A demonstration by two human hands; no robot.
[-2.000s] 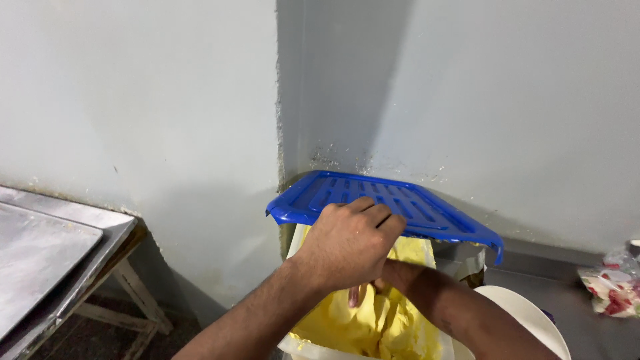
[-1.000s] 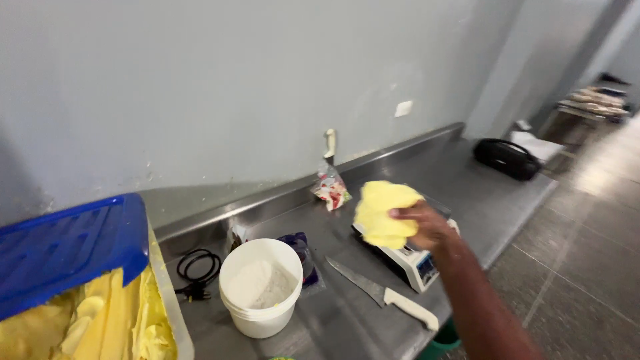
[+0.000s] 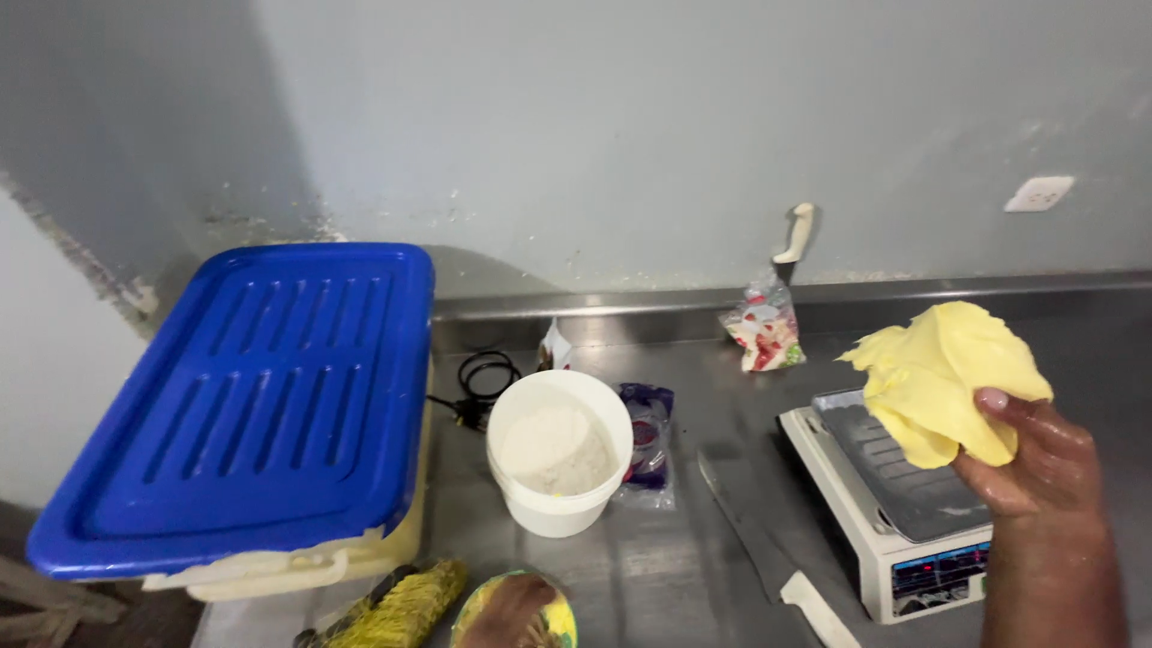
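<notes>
My right hand [image 3: 1035, 450] holds a soft, ragged lump of yellow fat [image 3: 945, 382] like margarine, raised above the metal pan of a white digital scale [image 3: 877, 522]. At the bottom edge, a blurred brown shape that looks like my left hand [image 3: 508, 612] lies over a round dish with a green and yellow rim [image 3: 569, 621]. Its fingers cannot be made out. Left of it, a blue ribbed plastic lid [image 3: 261, 396] covers a large pale tub [image 3: 409, 531]. A white bucket [image 3: 560, 517] holding white powder stands between tub and scale.
A long knife with a white handle [image 3: 814, 612] lies left of the scale. Another knife handle [image 3: 796, 234] stands by the wall behind a clear plastic bag [image 3: 765, 328]. Near the bucket are a black cable [image 3: 486, 373] and a purple packet [image 3: 648, 432]. A yellow-bristled brush [image 3: 405, 607] lies below the tub.
The blue lid now lies over the tub, whose yellow contents showed before. My right hand still holds the yellow lump near the scale. The view has swung back left since one second ago.
</notes>
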